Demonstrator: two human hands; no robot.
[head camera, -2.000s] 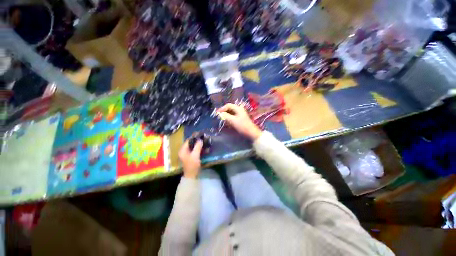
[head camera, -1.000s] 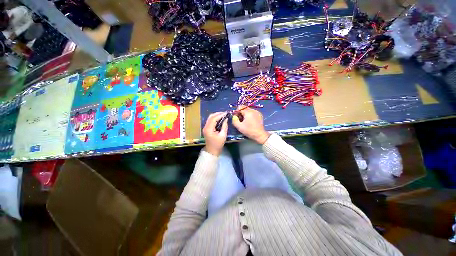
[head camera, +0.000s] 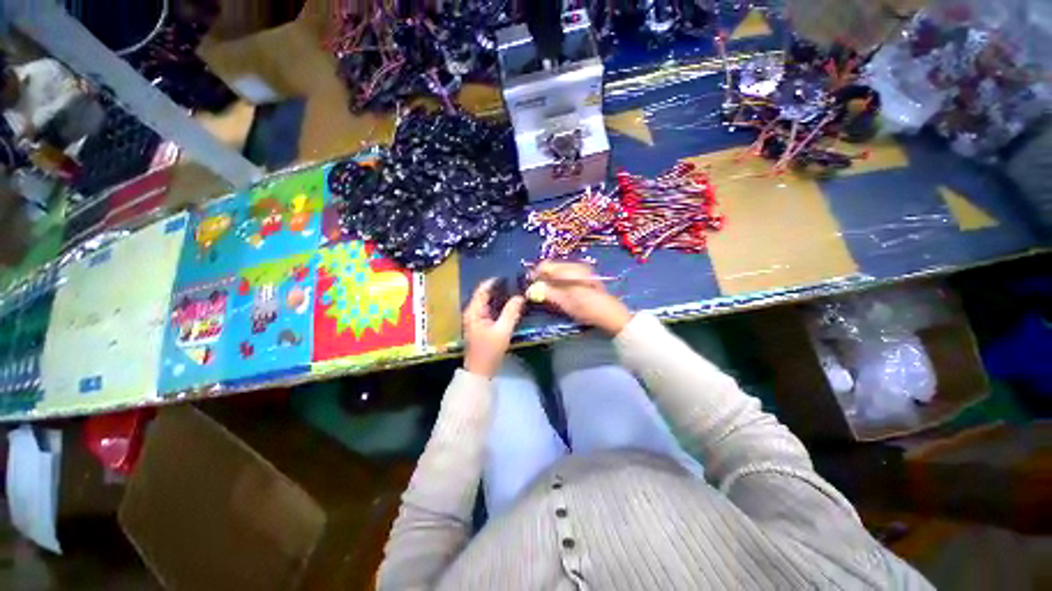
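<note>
My left hand (head camera: 489, 319) grips a small black wired part (head camera: 500, 293) near the bench's front edge. My right hand (head camera: 573, 293) is beside it, fingertips pinched at the part's right side, with a thin wire lead (head camera: 594, 277) sticking out to the right; a small yellow spot shows at the fingertips. The exact contact is too small to tell. A bundle of short wire leads with red ends (head camera: 667, 210) lies behind and right of my hands, pale ends to the left. A heap of black parts (head camera: 429, 191) lies behind and left.
A silver-white bench machine (head camera: 558, 129) stands behind my hands. A red-black tangle of wired assemblies (head camera: 804, 113) lies at the back right, beside a filled clear bag (head camera: 963, 87). Printed panels (head camera: 248, 283) cover the left bench. An open box with clear bags (head camera: 894, 364) is under the right edge.
Two seconds ago my right hand was at the leads, apart from my left; now both hands are together at the black part. Since one second ago the hands have shifted only slightly; the view has tilted.
</note>
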